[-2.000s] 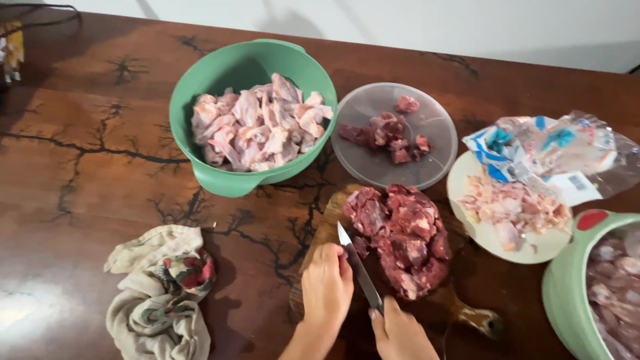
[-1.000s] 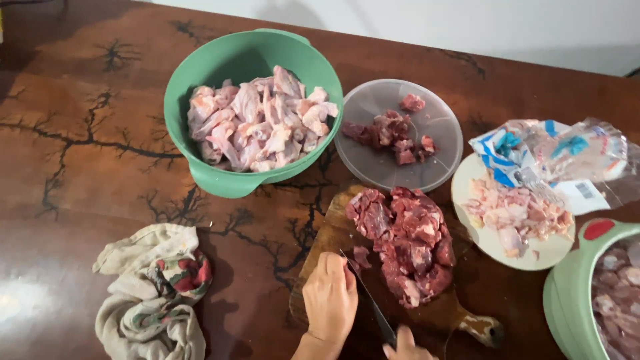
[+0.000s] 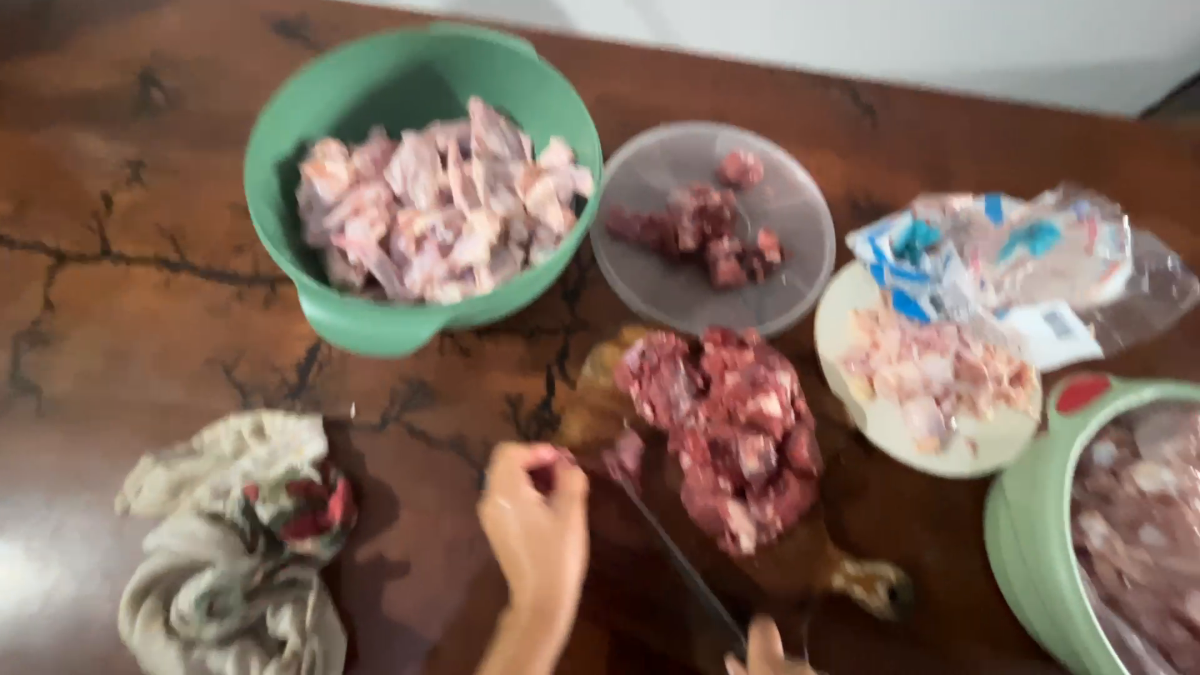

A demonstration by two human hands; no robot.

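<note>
My left hand [image 3: 536, 520] is curled beside the wooden cutting board [image 3: 600, 384], left of the meat, with a bit of red meat [image 3: 551, 457] showing between its blurred fingers. At the bottom edge my right hand [image 3: 769, 652], partly cut off by the frame, grips a knife [image 3: 684, 562]. The blade points up and left, its tip at a small cut piece of meat [image 3: 626, 455]. A heap of raw red meat [image 3: 741, 431] lies on the board, right of the blade. Above it, a round translucent plastic lid [image 3: 656, 291] holds several smaller red pieces [image 3: 703, 220].
A green bowl [image 3: 323, 314] of pale raw poultry pieces stands upper left. A crumpled cloth [image 3: 225, 562] lies lower left. On the right are a cream plate [image 3: 844, 394] with pale trimmings, plastic packaging [image 3: 1022, 244] partly over it, and a lighter green container [image 3: 1022, 534] of meat.
My left hand has moved left, away from the knife tip and the small piece it was beside a second ago. The right hand still holds the knife, now lower in view than two seconds ago.
</note>
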